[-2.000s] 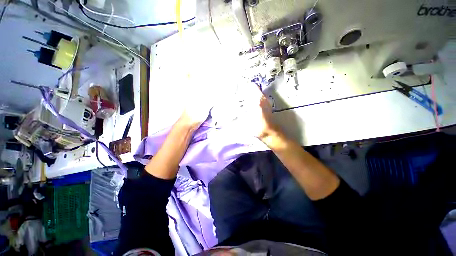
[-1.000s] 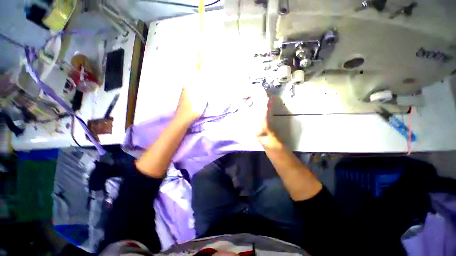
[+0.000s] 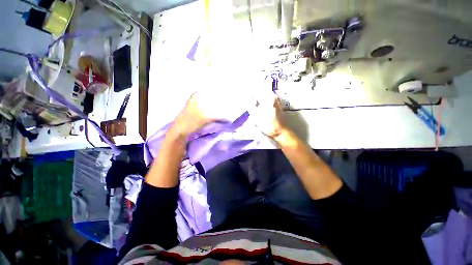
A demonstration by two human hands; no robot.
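Note:
The lilac garment panel (image 3: 222,146) lies on the table's front edge and hangs towards the lap; its far part is washed out white by the lamp. My left hand (image 3: 195,118) is on the cloth left of the needle, its fingers lost in glare. My right hand (image 3: 270,115) is on the cloth just in front of the presser foot and needle area (image 3: 275,83), fingertips also washed out. Whether either hand grips the cloth is hidden. A dark lilac fold shows between the hands. The sewing machine head (image 3: 403,36) stands behind and right.
Blue-handled snips (image 3: 430,120) and a small white round part (image 3: 410,86) lie right of the machine. A pink strand (image 3: 439,124) hangs at the table edge. A side table at left holds a black phone (image 3: 122,68) and a dark pointed tool (image 3: 123,106). Lilac cloth (image 3: 453,239) lies at lower right.
The camera view has shifted. My left hand now shows more of its back, nearer the table's front edge. A lilac patch shows at the back left of the glare, and the cloth between the hands is folded differently.

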